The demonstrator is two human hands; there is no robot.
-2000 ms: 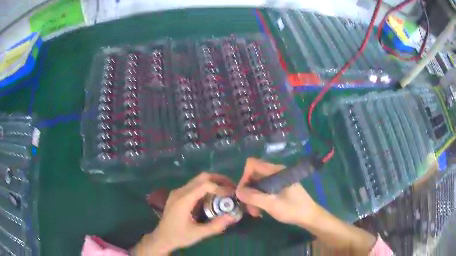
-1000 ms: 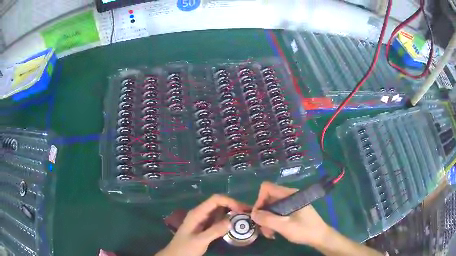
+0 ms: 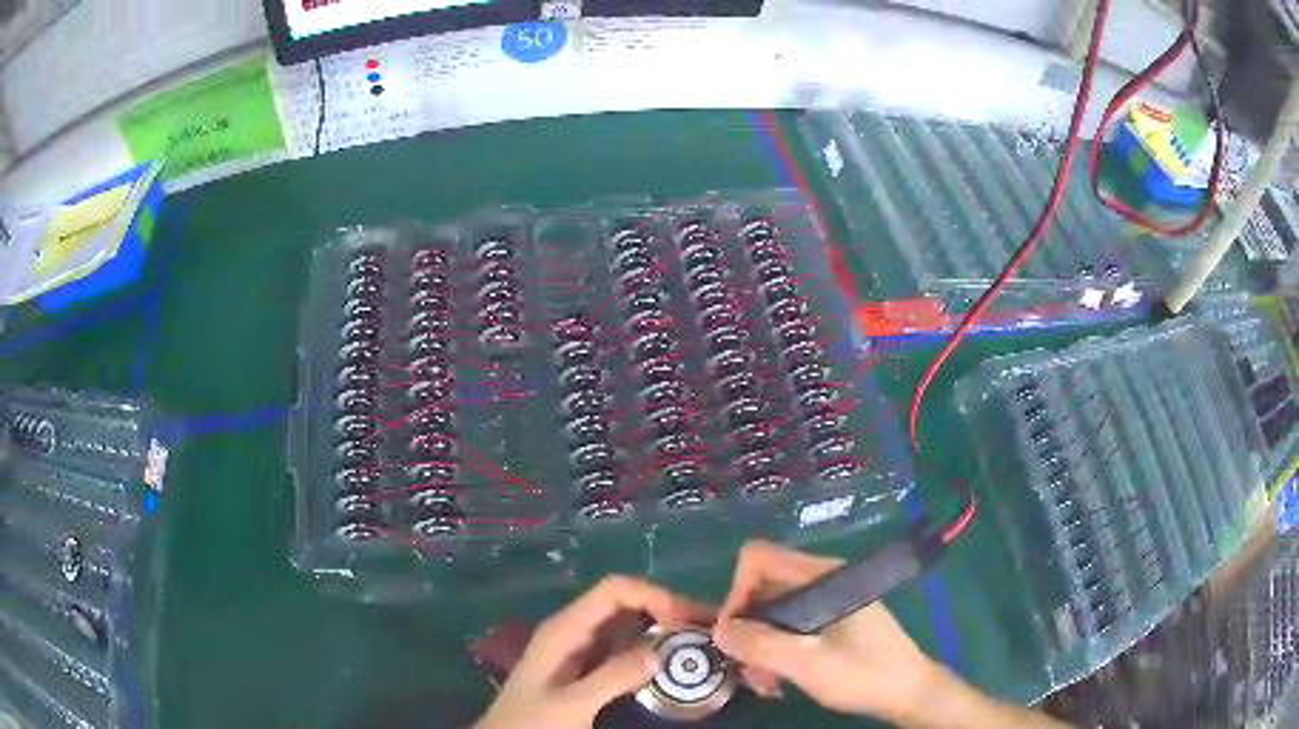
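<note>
A round metal fixture [image 3: 688, 675] with a silvery rim and pale centre stands at the bottom centre. My left hand [image 3: 591, 652] curls around its left side, fingertips at its upper edge; whether it pinches a part or wire there is hidden. My right hand [image 3: 819, 648] holds the black ribbed hand tool [image 3: 855, 585] like a pen, its tip end at the fixture's upper right edge; the tip is hidden by the fingers. The tool's red cable [image 3: 957, 521] leaves its rear. A dark reddish-brown piece [image 3: 499, 648] lies partly behind my left hand.
The main blister tray [image 3: 534, 548] with rows of wired round parts lies beyond my hands. Side trays lie at left [image 3: 71, 570], right [image 3: 1140, 499] and upper right [image 3: 983, 200]. The red cable crosses the right side. A blue bin with papers [image 3: 86, 242] stands upper left.
The view has tilted up, so the monitor's edge shows and everything sits lower in the picture than at first. Both hands stay at the fixture; the tool stays in my right hand.
</note>
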